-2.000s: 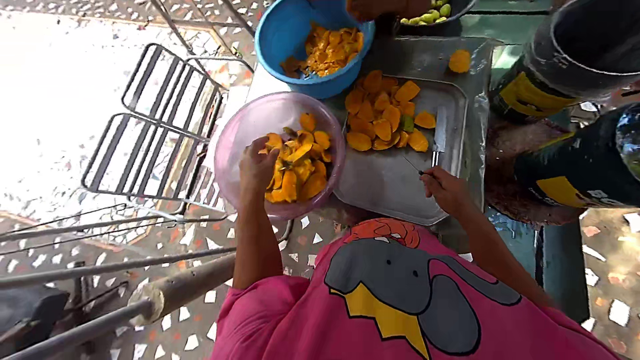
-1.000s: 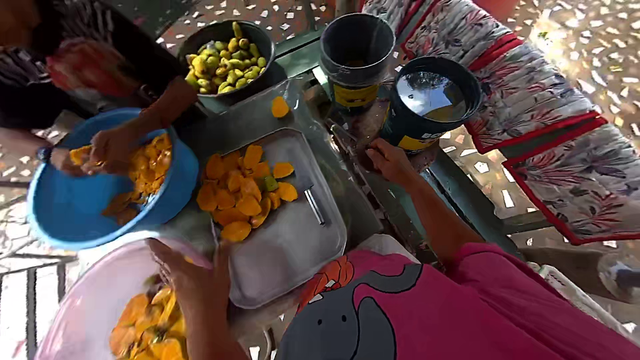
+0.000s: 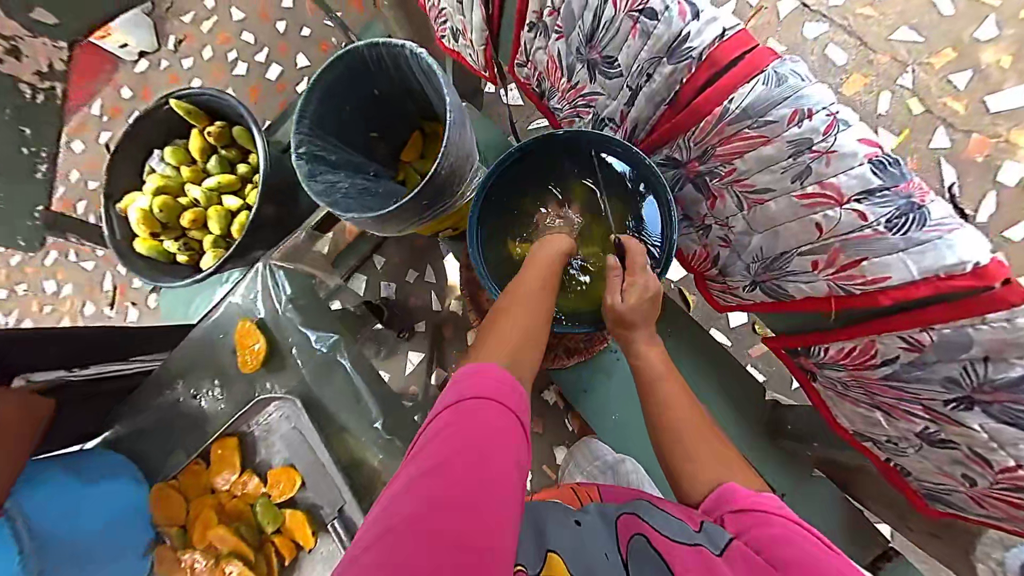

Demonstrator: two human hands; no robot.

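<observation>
My left hand (image 3: 558,228) is sunk in the water of a dark bucket (image 3: 478,232); its fingers are blurred by the water, and what they touch cannot be made out. Yellow-green fruit shows dimly under the surface. My right hand (image 3: 634,288) grips the dark handle of a knife (image 3: 604,196) at the bucket's right side, the thin blade lying over the water. Left of this bucket stands another bucket lined with clear plastic (image 3: 384,212), with some yellow-green fruit inside.
A dark basin of whole green-yellow fruit (image 3: 192,192) is at the upper left. Orange fruit pieces (image 3: 224,512) lie on a metal tray (image 3: 292,432), beside a blue container (image 3: 80,512). One orange piece (image 3: 250,346) rests on the plastic-covered table. Floral quilted cloths (image 3: 824,184) border the right side.
The view has swung right. My left hand has left the pink basin of orange pieces and gone into the water bucket. My right hand has moved over to that bucket.
</observation>
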